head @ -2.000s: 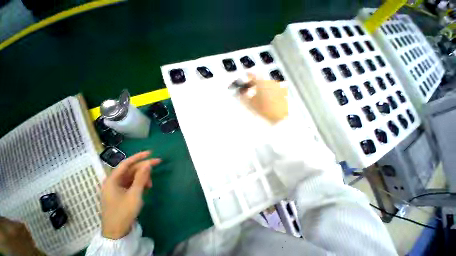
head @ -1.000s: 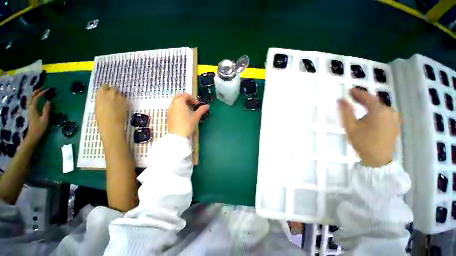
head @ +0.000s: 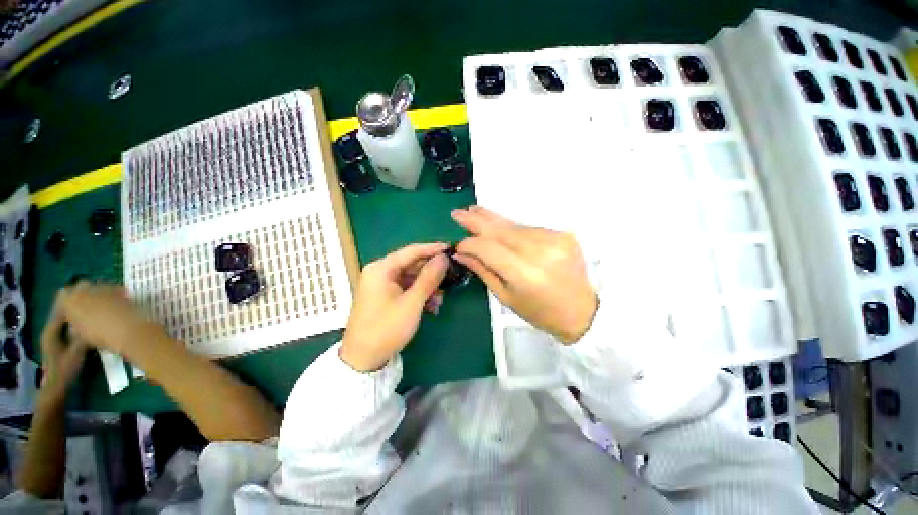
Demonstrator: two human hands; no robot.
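Observation:
My left hand (head: 388, 302) and my right hand (head: 533, 270) meet over the green mat in front of me. Both hold one black housing (head: 456, 270) between their fingertips, which partly hide it. The white foam tray (head: 544, 161) lies to the right, with black housings in its far row and two more in the second row. The sheet of small parts (head: 226, 226) lies to the left on a brown-edged board, with two black housings (head: 238, 272) on its near half.
A white pump bottle (head: 395, 151) stands between sheet and tray, with several housings (head: 441, 144) around it. Stacked foam trays (head: 805, 231) stand at the right. Another person's arms (head: 161, 352) reach in at the left, beside a white slip (head: 114, 372).
My right hand has left the tray, where one more housing shows in the second row. My left hand has come away from the sheet's edge with a housing. The other person's arm has left the sheet.

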